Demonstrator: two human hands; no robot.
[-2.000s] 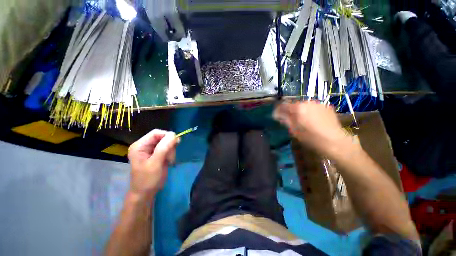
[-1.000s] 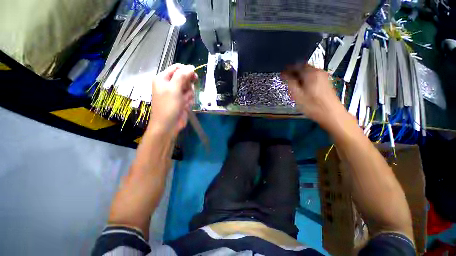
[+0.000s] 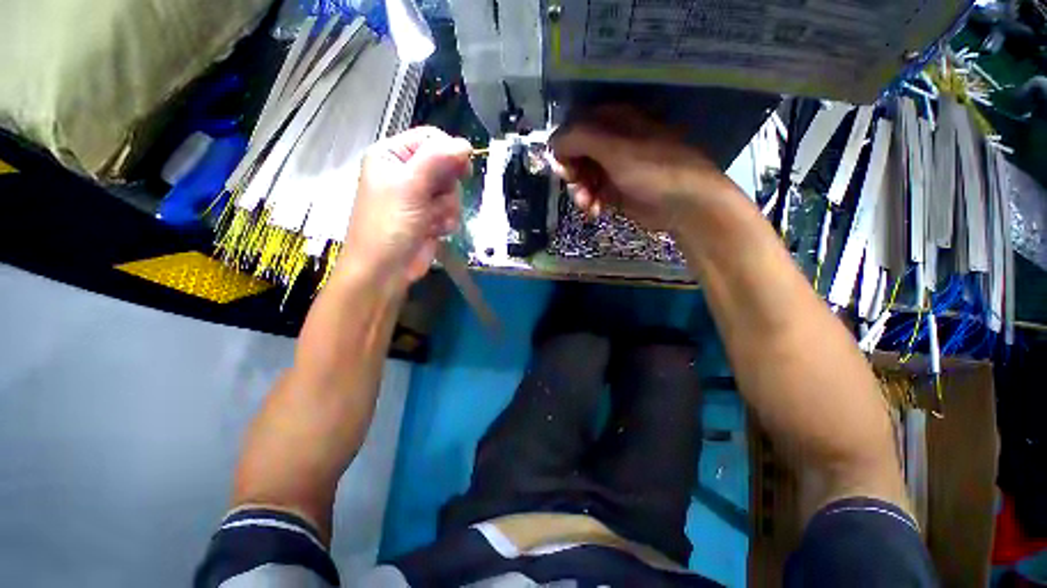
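My left hand (image 3: 413, 201) is closed on a yellow lead wire (image 3: 480, 152), whose end points right at the crimping die (image 3: 530, 155). A flat grey strip (image 3: 468, 293) hangs below this hand, blurred. My right hand (image 3: 609, 172) is at the right side of the die, fingers bent, above the left part of the silver terminal heap (image 3: 626, 239). Whether it holds a terminal cannot be told. The crimping machine (image 3: 735, 44) stands directly ahead, with a printed label on top.
A left strip bundle (image 3: 327, 144) with yellow ends lies beside a tan sack (image 3: 115, 69). A right strip bundle (image 3: 907, 195) hangs over the bench edge above a cardboard box (image 3: 959, 459). A bright lamp (image 3: 410, 32) is at the upper left.
My left hand has come up from above the lap to the die with the wire. My right hand has moved left from the bench edge, over the terminal heap, to the die. The view has shifted.
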